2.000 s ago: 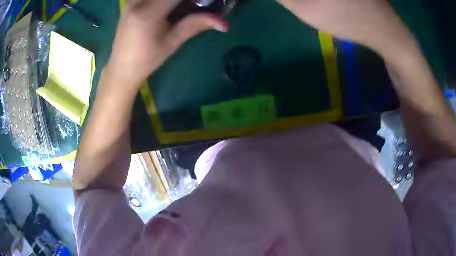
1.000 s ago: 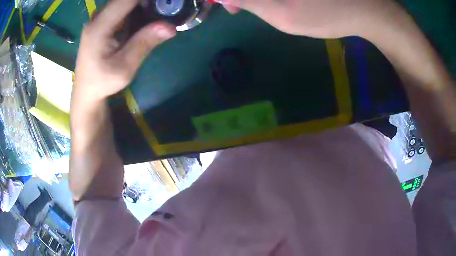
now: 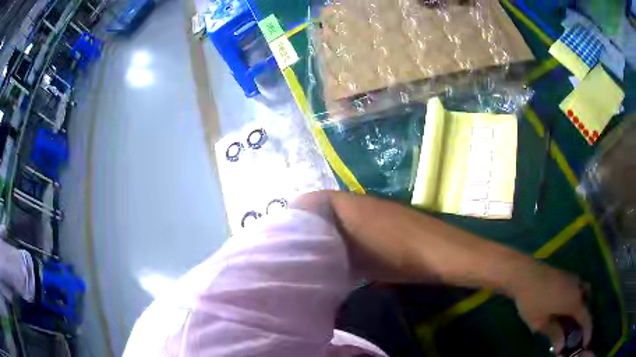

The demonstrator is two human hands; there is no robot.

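My left hand is at the lower right, its fingers curled around a round dark part with a shiny rim. The part is cut off by the bottom edge and partly hidden by the fingers, so I cannot tell whether it is the unit or the metal fixture. My right hand is not in view.
A clear blister tray over brown cardboard is at the top. Yellow label sheets lie below it. Red dot and blue dot stickers are upper right. Black rings lie on a white surface left. Blue stool stands beyond.
The view has swung left, bringing in the floor, trays and sticker sheets. My left hand now shows at the lower right, and my right hand has left the picture.
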